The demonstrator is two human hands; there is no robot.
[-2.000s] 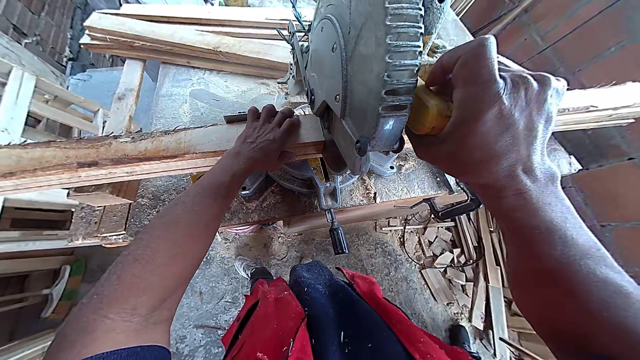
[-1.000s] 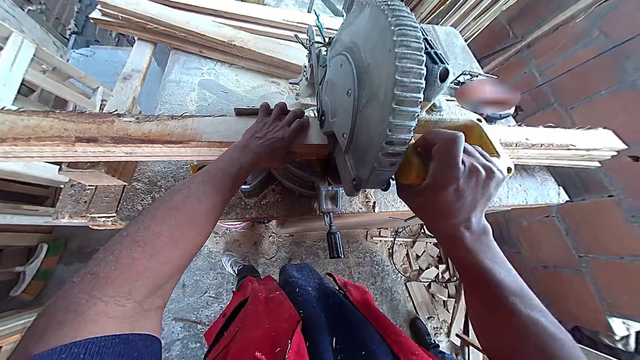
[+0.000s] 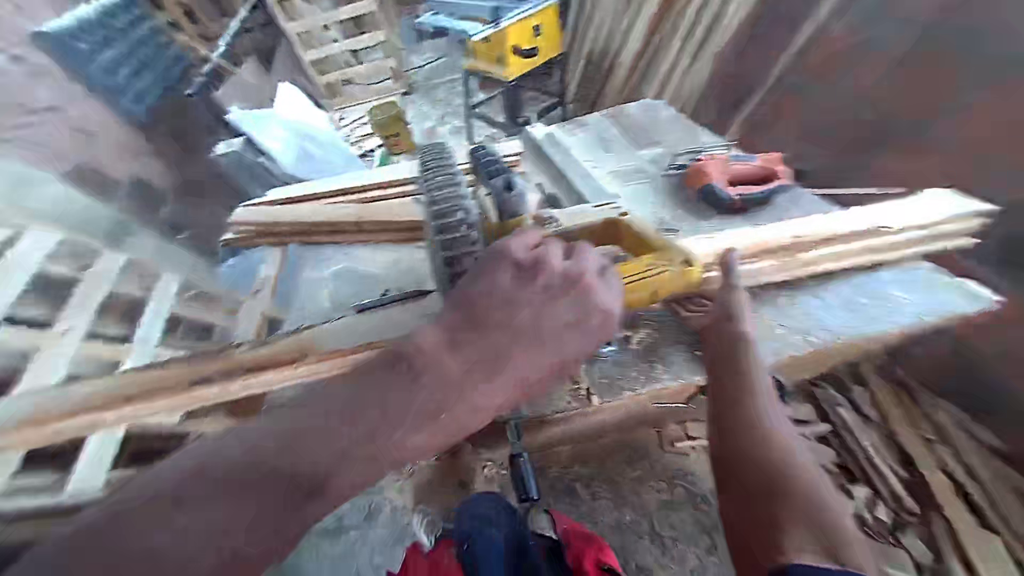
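Note:
My left hand (image 3: 544, 300) reaches across to the yellow handle (image 3: 648, 272) of a miter saw (image 3: 448, 212), its fingers curled at the handle's left part; blur hides how firmly it grips. My right hand (image 3: 716, 296) is on the near side of the stacked boards (image 3: 848, 240) right of the saw, thumb up, the other fingers partly hidden beneath the handle and against the boards. Left of the saw, a long board with a rough edge (image 3: 200, 384) runs out to the left. A clamp with a black grip (image 3: 523, 476) hangs at the saw's front.
An orange and black power tool (image 3: 736, 180) lies on the bench behind the boards. More boards (image 3: 336, 216) lie behind the saw at left. Farther back stand a yellow machine (image 3: 516, 44) and a yellow bucket (image 3: 392, 126). Wood offcuts (image 3: 872, 456) are piled below right.
My left hand has left the board at left and moved right to the saw handle. My right hand has let go of the handle and is at the boards on the right. The view has swung up.

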